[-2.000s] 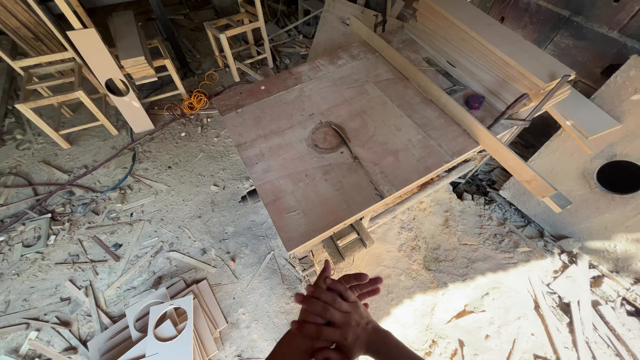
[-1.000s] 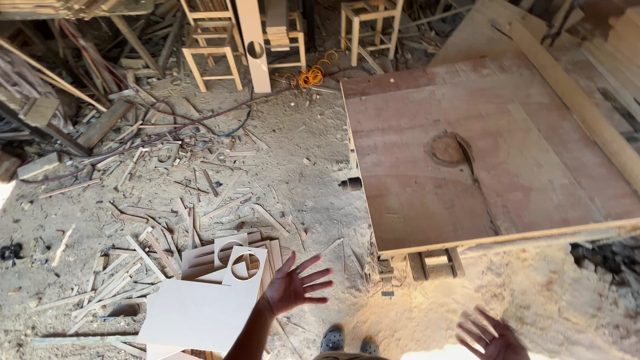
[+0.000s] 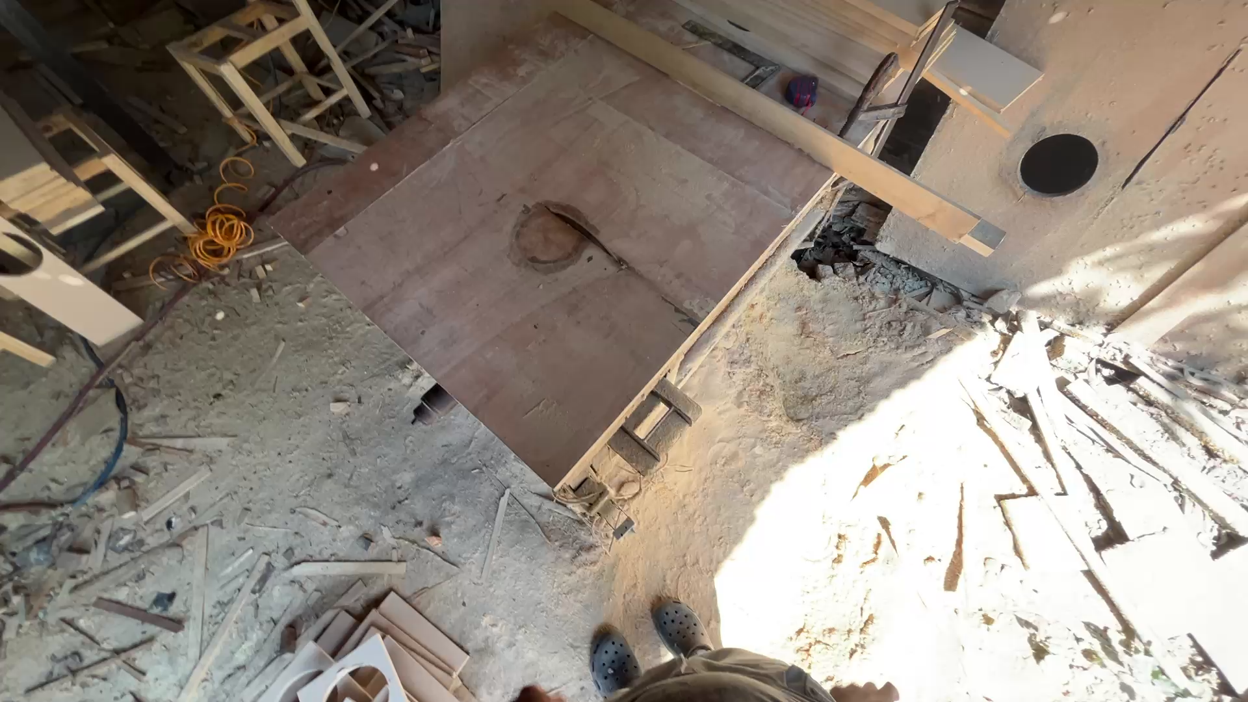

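Observation:
Only slivers of my left hand (image 3: 536,694) and my right hand (image 3: 865,692) show at the bottom edge, on either side of my clothed lap; their fingers are mostly cut off. Ahead of them is a wooden-topped table saw (image 3: 507,331) with a round insert (image 3: 551,237) and a curved dark blade line beside it. A long wooden board (image 3: 780,122) lies across its far right side. Grey clogs (image 3: 681,627) are on my feet. Neither hand touches the saw table.
Cut panels with round holes (image 3: 419,639) are piled at lower left. Wooden stool frames (image 3: 263,83) and a coiled orange hose (image 3: 222,234) lie at upper left. Scrap strips (image 3: 1102,458) litter the sunlit floor at right. A large board with a dark round hole (image 3: 1150,107) is at upper right.
My hands were together two seconds ago, then spread apart with open fingers; now they are low at the bottom edge. The view has swung left and back right.

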